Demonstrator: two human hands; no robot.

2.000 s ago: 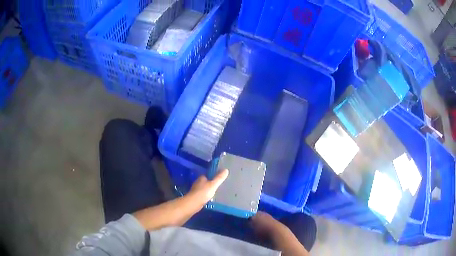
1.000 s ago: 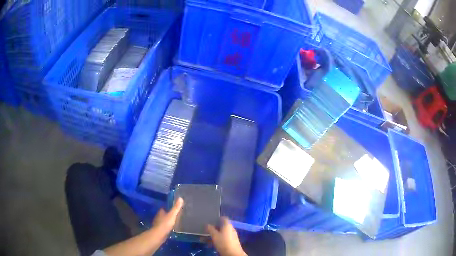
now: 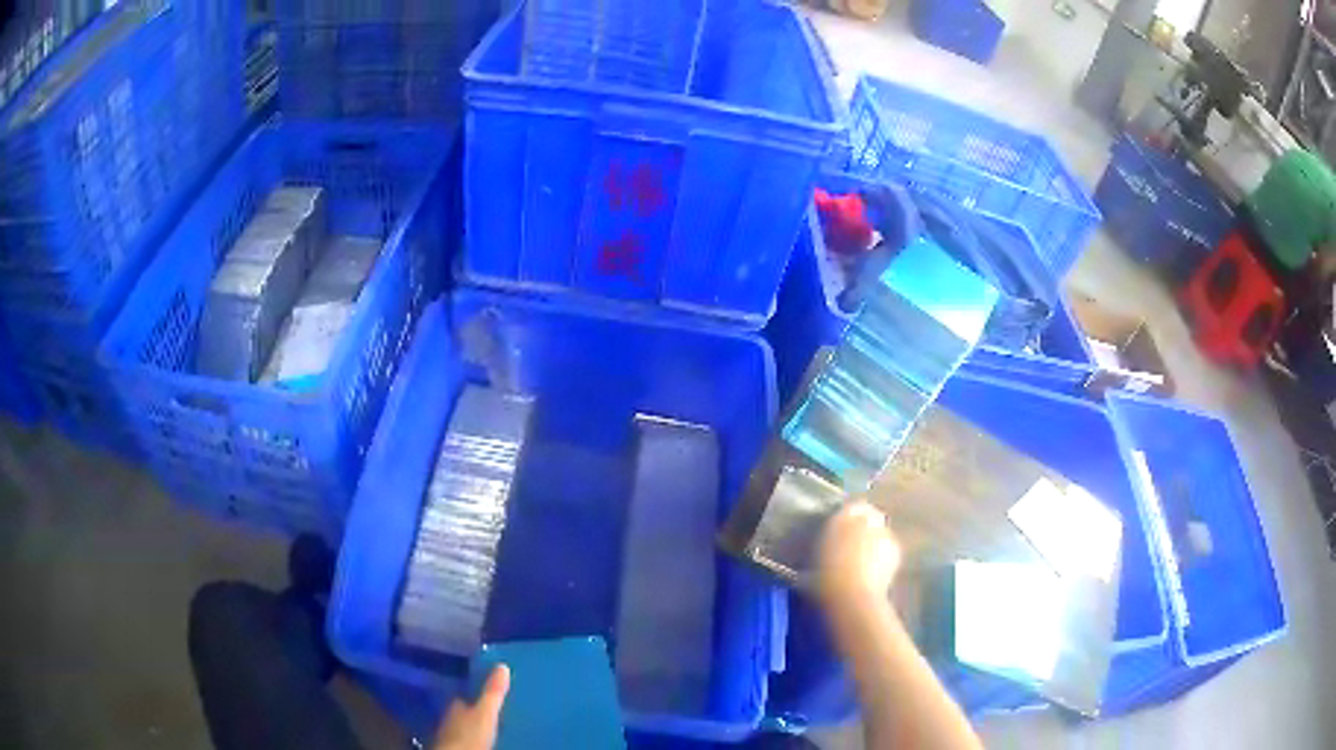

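My left hand (image 3: pixel 478 714), cut off by the bottom edge, holds a film-covered plate (image 3: pixel 554 695) by its left side, blue face up, over the near rim of the blue bin. My right hand (image 3: pixel 859 552) is over the right side of the loose bare plates (image 3: pixel 793 519) on the board; its fingertips are blurred, so its grip is unclear. Bare plates stand on edge in the bin: a bright lined row (image 3: pixel 466 520) at left and a smooth grey row (image 3: pixel 668 557) at right. A leaning stack of film-covered plates (image 3: pixel 894 359) is beyond my right hand.
The brown board (image 3: pixel 952 469) also carries a glaring white stack (image 3: pixel 1007 618) and white sheets (image 3: pixel 1065 525). A perforated crate (image 3: pixel 205 425) with plates is at left. An upright blue bin with red markings (image 3: pixel 637 205) stands behind. A red stool (image 3: pixel 1234 301) is far right.
My right hand has left the plate held in front of me and moved right to the loose plates. The held plate now shows a blue face instead of grey. The view has shifted.
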